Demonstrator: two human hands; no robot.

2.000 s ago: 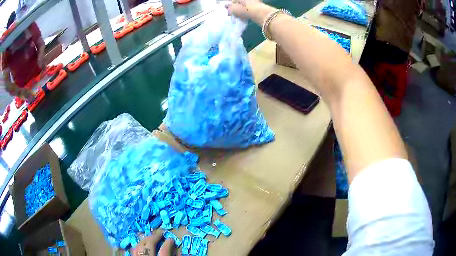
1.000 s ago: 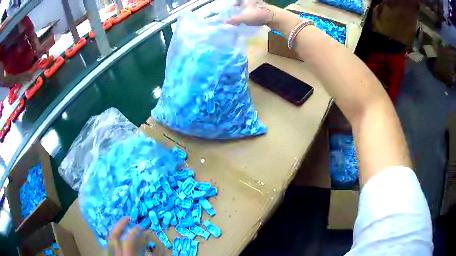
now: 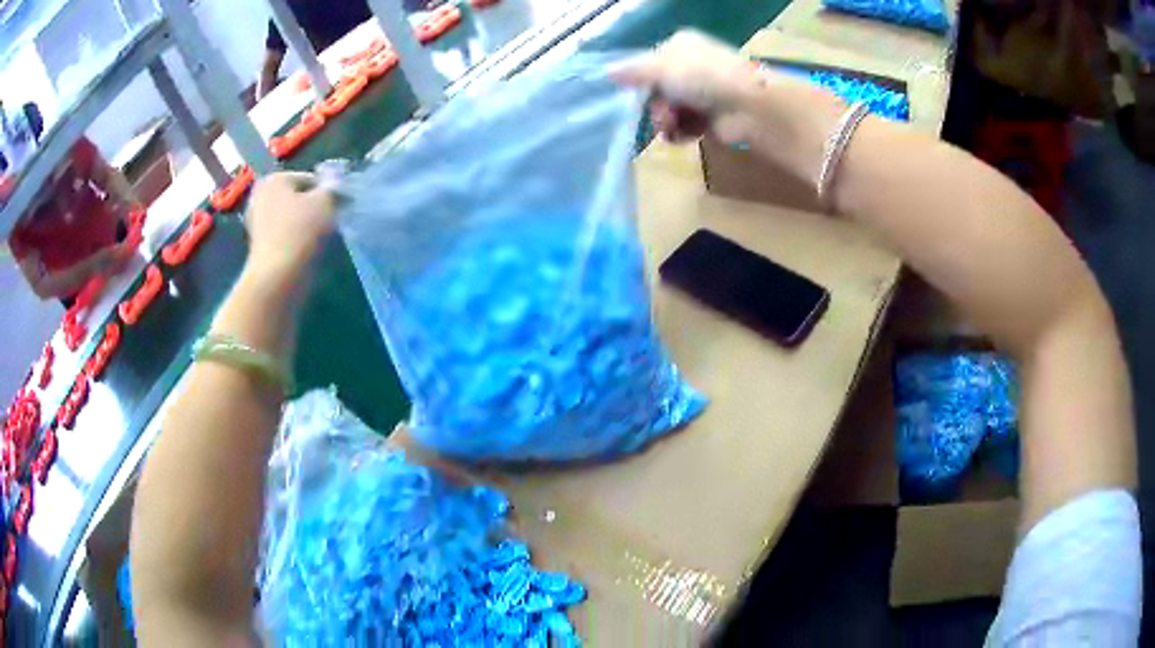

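A large clear bulk bag (image 3: 532, 342), its lower half full of small blue plastic parts, stands upright on the cardboard-covered bench (image 3: 747, 418). My left hand (image 3: 291, 218) is closed on its upper left corner. My right hand (image 3: 694, 86) is closed on its upper right corner. The bag's top is stretched wide between them. A second open bag (image 3: 380, 544) lies slumped at the near left, partly behind my left forearm, with blue parts (image 3: 538, 598) spilling to its right.
A black phone (image 3: 745, 286) lies right of the bag. A carton of blue parts (image 3: 766, 171) stands behind it. A floor carton (image 3: 950, 551) holds bagged parts at right. The green conveyor (image 3: 323, 310) carries orange-red pieces (image 3: 188, 238). A person in red (image 3: 76, 215) is across it.
My left hand has risen from the loose parts to the bag's upper left corner. The bag's top has been spread wide, and my right hand has moved right.
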